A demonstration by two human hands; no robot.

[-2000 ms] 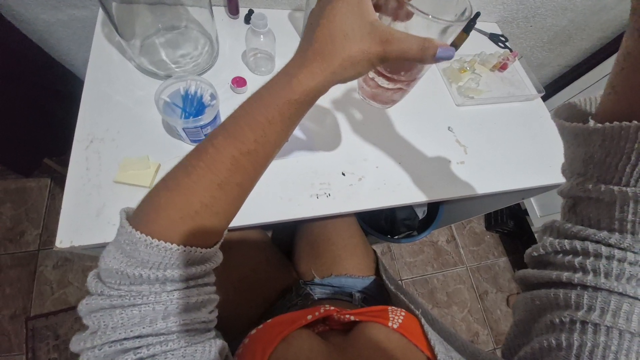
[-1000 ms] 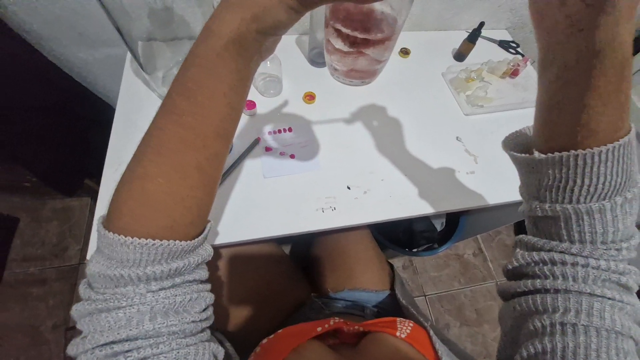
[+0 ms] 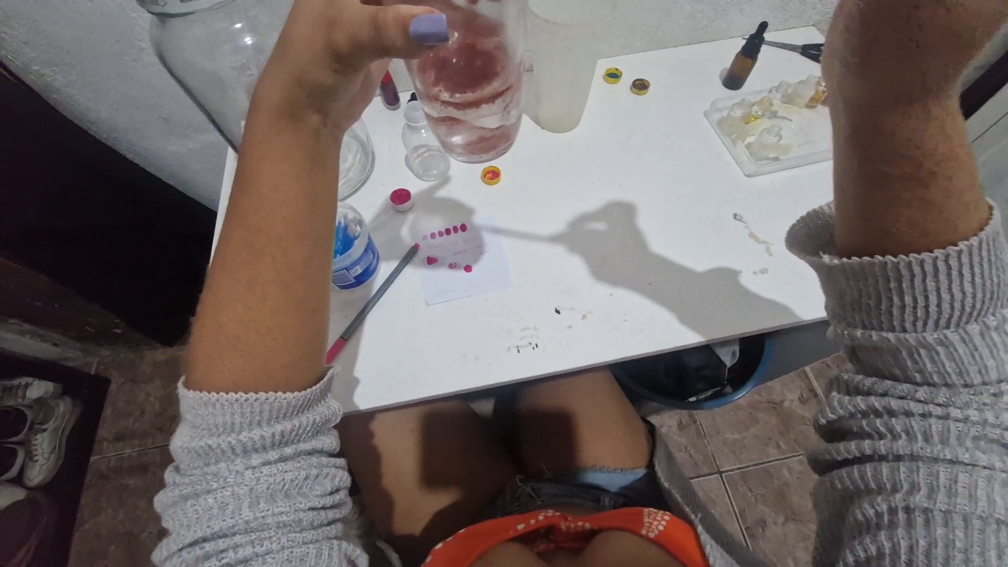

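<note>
My left hand (image 3: pixel 346 59), with a lilac thumbnail, is closed around the left side of a clear glass (image 3: pixel 472 94) with reddish patches on it, held over the white table. Its rim is cut off by the top edge. My right hand (image 3: pixel 906 47) is raised at the top right, its fingers out of view, so its hold cannot be told. Under the glass are a small clear bottle (image 3: pixel 425 150), an orange cap (image 3: pixel 491 175) and a pink-filled cap (image 3: pixel 401 198). A paper (image 3: pixel 472 276) with pink dots lies nearer, beside a pink-tipped grey pen (image 3: pixel 374 303).
A large glass jar (image 3: pixel 213 71) and a blue-labelled tub (image 3: pixel 356 256) stand left. Behind are a translucent container (image 3: pixel 559 71) and two small caps (image 3: pixel 613 75). At the right are a dropper bottle (image 3: pixel 743 63), scissors (image 3: pixel 803 50) and a clear tray (image 3: pixel 768 169) of pale pieces.
Two seconds ago my left hand held the glass farther right, near the tray. My right hand has come into view at the top right. The view has shifted.
</note>
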